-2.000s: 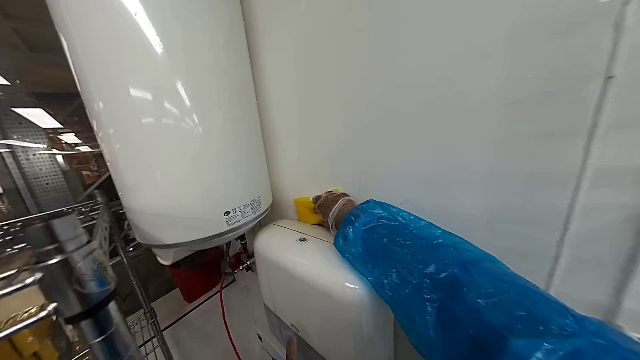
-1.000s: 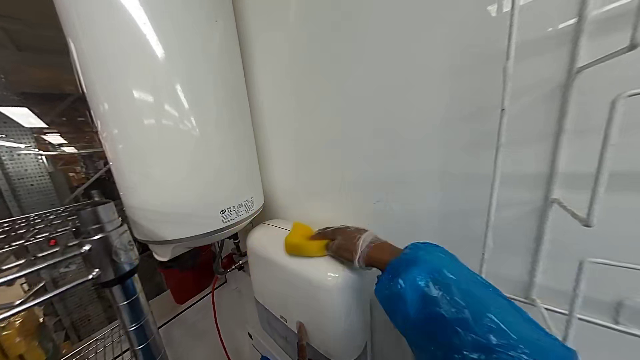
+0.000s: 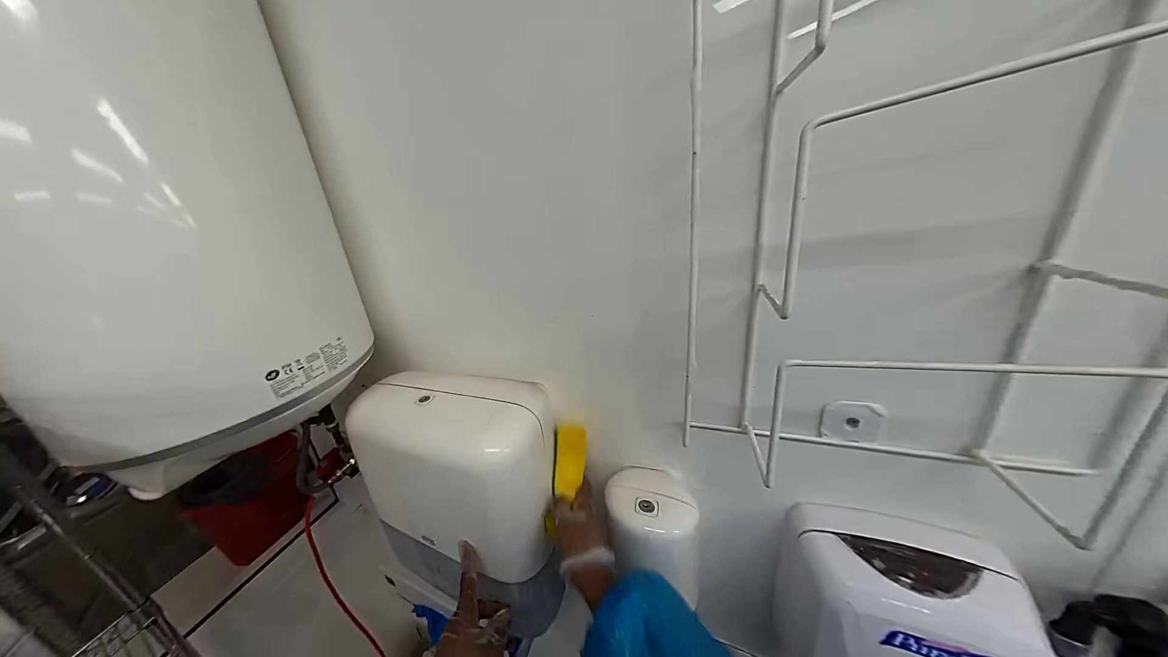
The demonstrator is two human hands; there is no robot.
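My right hand (image 3: 581,534), in a clear glove with a blue plastic sleeve above the wrist, holds a yellow sponge (image 3: 570,461) with a thin green edge. The sponge lies against the right side of the white paper towel dispenser (image 3: 452,456) on the wall. My left hand (image 3: 474,620), also gloved, is low in front of that dispenser; one finger points up at its front and touches or nearly touches it. The other fingers are curled, and some blue material shows beside them.
A white water heater (image 3: 173,228) hangs at the left, above a red bin (image 3: 242,520) and a red hose (image 3: 328,566). Right of my right hand are a narrow white dispenser (image 3: 652,529), a white wire rack (image 3: 912,367) and a larger dispenser (image 3: 894,584).
My right hand and the sponge have moved from the top of the paper towel dispenser down to its right side. The view has shifted right, showing more dispensers.
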